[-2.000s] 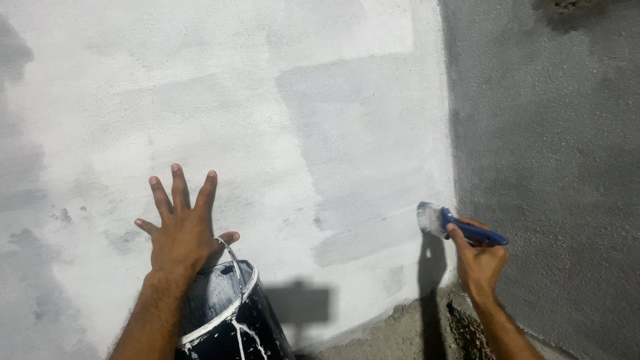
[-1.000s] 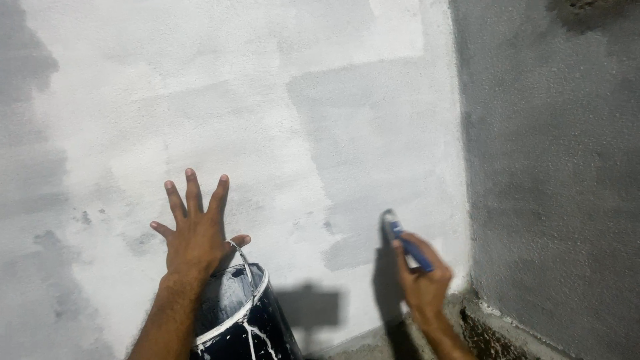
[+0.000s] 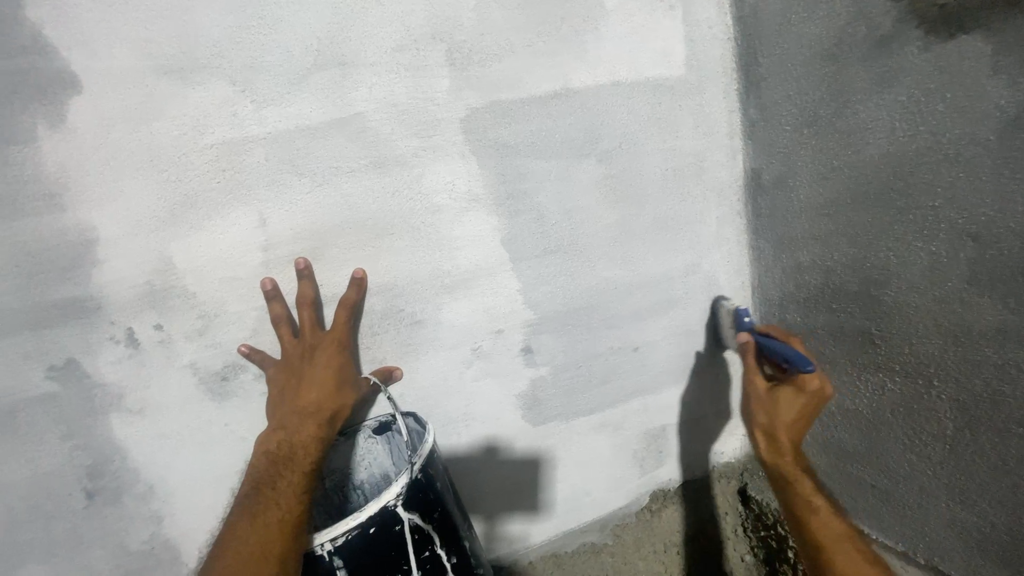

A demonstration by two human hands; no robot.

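Observation:
My left hand (image 3: 316, 368) is spread with its fingers apart against the white-painted wall (image 3: 384, 200). The wire handle (image 3: 398, 412) of a black paint bucket (image 3: 400, 528) hangs over its thumb. White paint drips streak the bucket's outside, and its rim is coated white. On the right, my right hand (image 3: 784, 392) grips the blue handle of a paintbrush (image 3: 768, 344). The brush's whitish bristles are at the wall, just left of the inner corner.
A dark grey rough wall (image 3: 880, 240) meets the white one at the right. Bare rough concrete (image 3: 632, 536) runs along the bottom. Greyer patches show through the paint at the left and centre. Shadows of the right hand and brush fall on the wall.
My right hand first moved the brush left, away from the corner, and has now brought it back right beside the corner. My left hand stays spread on the wall with the bucket hanging.

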